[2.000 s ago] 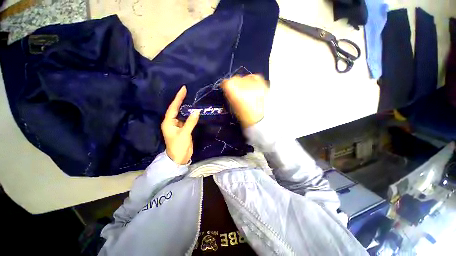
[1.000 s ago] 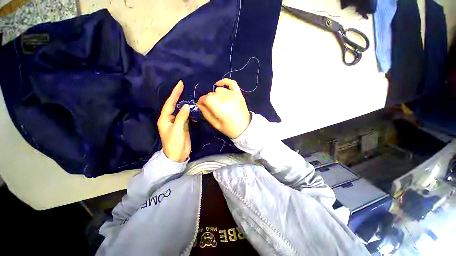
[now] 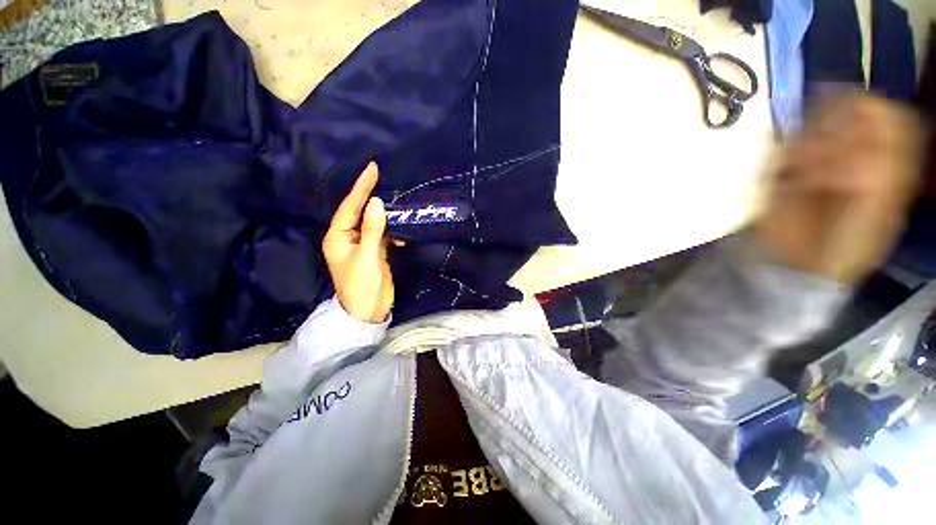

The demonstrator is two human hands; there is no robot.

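The dark navy garment [image 3: 205,195] lies across the table, with white stitch lines along its edges. A small dark label with white script [image 3: 426,213] lies on it. My left hand [image 3: 359,251] rests on the cloth, its thumb on the label's left end and its index finger stretched upward. A pale thread [image 3: 482,172] runs from near the label to the upper right, past the cloth's edge. My right hand [image 3: 842,179] is raised far to the right and blurred; its fingertips and any needle cannot be made out.
Shears [image 3: 708,77] with black handles lie on the cream table [image 3: 657,195] at the upper right. Light blue cloth [image 3: 788,51] and dark cloth pieces [image 3: 891,51] lie beyond, partly behind my right hand. A blue-edged box [image 3: 765,410] is below the table's edge.
My right hand has moved from the label far out to the right, and the thread now stretches that way. The label's script is uncovered. My left hand has barely moved.
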